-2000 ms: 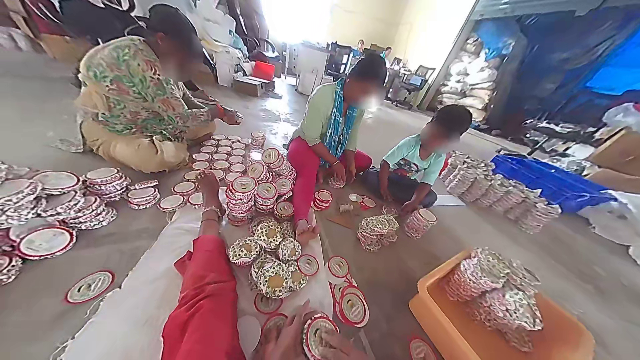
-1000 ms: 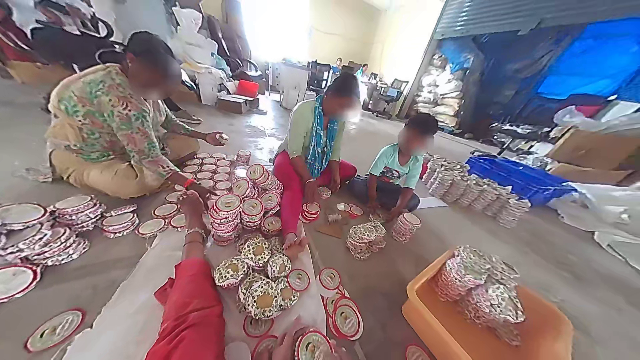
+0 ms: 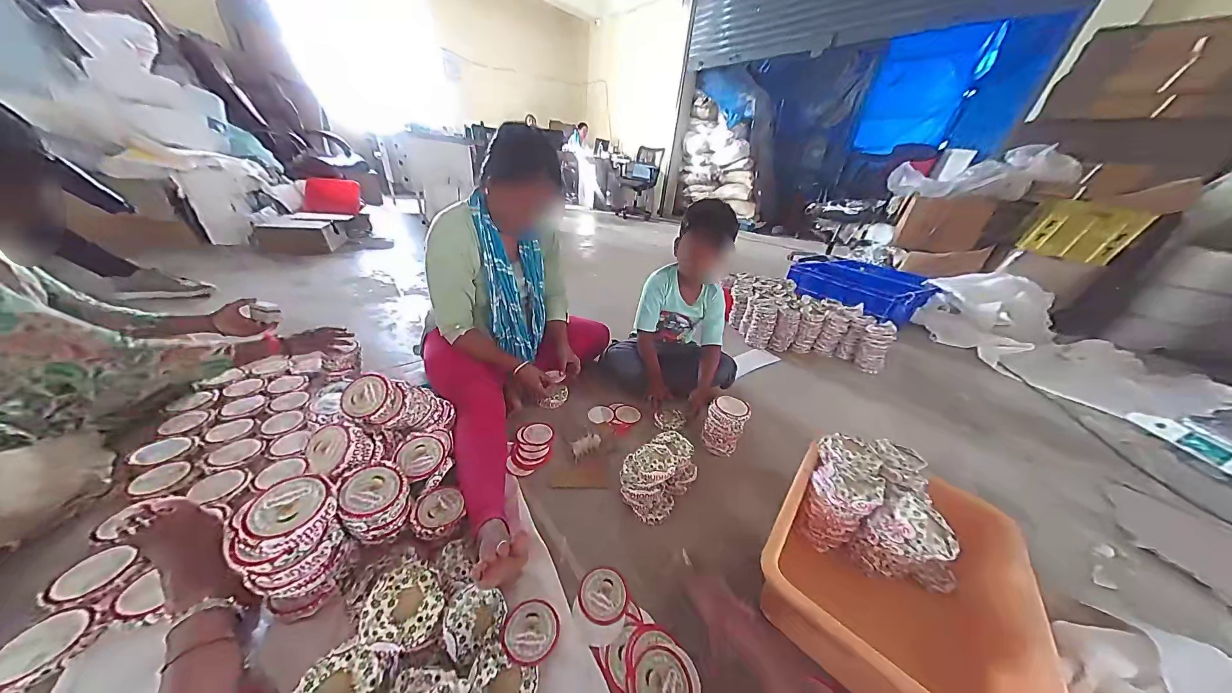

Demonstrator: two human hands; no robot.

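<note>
My right hand (image 3: pixel 727 611) is a blurred shape at the lower middle, between loose red-rimmed round discs (image 3: pixel 664 664) and the orange plastic tub (image 3: pixel 962 635); whether it holds anything is unclear. My left hand is out of view. Patterned round pieces with tan centres (image 3: pixel 402 602) lie in a heap by my bare foot (image 3: pixel 178 539), which has an anklet above it. Stacks of red-rimmed round pieces with patterned edges (image 3: pixel 289 510) stand beside the heap. One red-rimmed disc (image 3: pixel 530 631) rests at its right edge. More patterned stacks (image 3: pixel 881 500) sit inside the tub.
Three people sit around the piles: one (image 3: pixel 96 356) at left, one with a blue scarf (image 3: pixel 510 279) ahead, a smaller one (image 3: pixel 681 308) beside. Short stacks (image 3: pixel 656 472) stand on the floor. A blue crate (image 3: pixel 857 287), more stacks (image 3: pixel 808 327) and cartons (image 3: pixel 948 223) are at right.
Both my hands were at the bottom edge around a red-rimmed disc two seconds ago. Now only my right hand shows, near the tub. The view has shifted.
</note>
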